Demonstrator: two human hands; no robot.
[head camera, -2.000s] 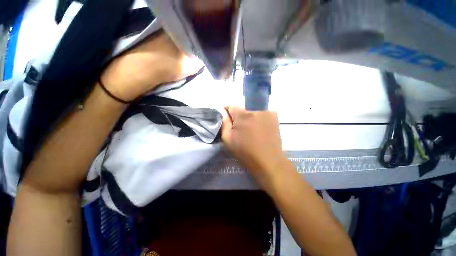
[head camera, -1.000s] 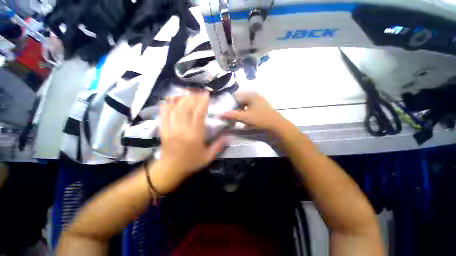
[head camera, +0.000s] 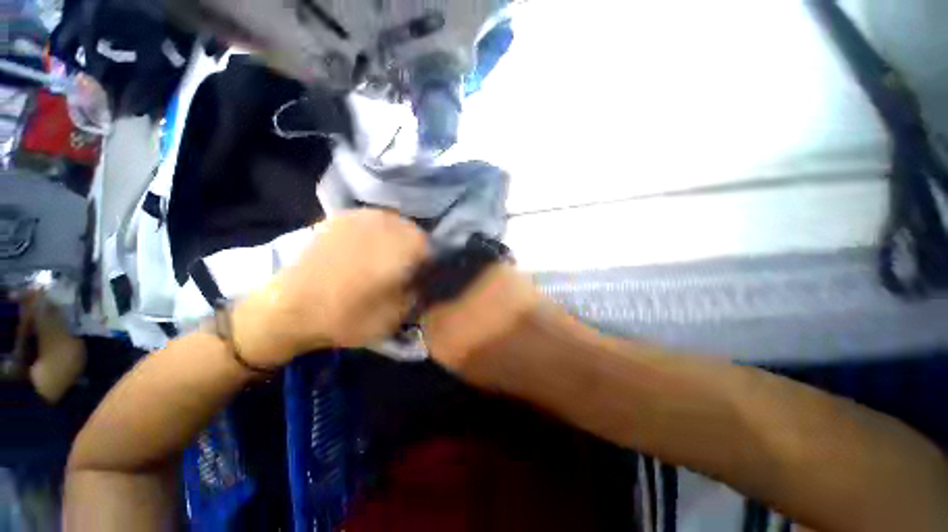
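Observation:
The garment of white, grey and black cloth (head camera: 249, 166) lies on the left of the table, and its bunched grey part (head camera: 473, 208) is in front of the machine head. My left hand (head camera: 364, 275) is closed on the cloth near the table's front edge. My right hand (head camera: 483, 317) is closed on a dark, bunched part of it, close beside my left hand. The fingers are blurred and partly hidden. The needle area (head camera: 385, 88) of the machine is above the cloth; whether the cloth is under the foot cannot be told.
Black-handled shears (head camera: 915, 197) lie at the right of the white table (head camera: 676, 156). A ruler scale (head camera: 665, 301) runs along the grey front edge. A blue plastic basket (head camera: 312, 436) is below the table. Another person's arm (head camera: 52, 348) shows at the far left.
Both hands have come close together on the bunched cloth at the front edge. A large black panel now shows at the left. The view has moved nearer, and the machine head sits further up and left.

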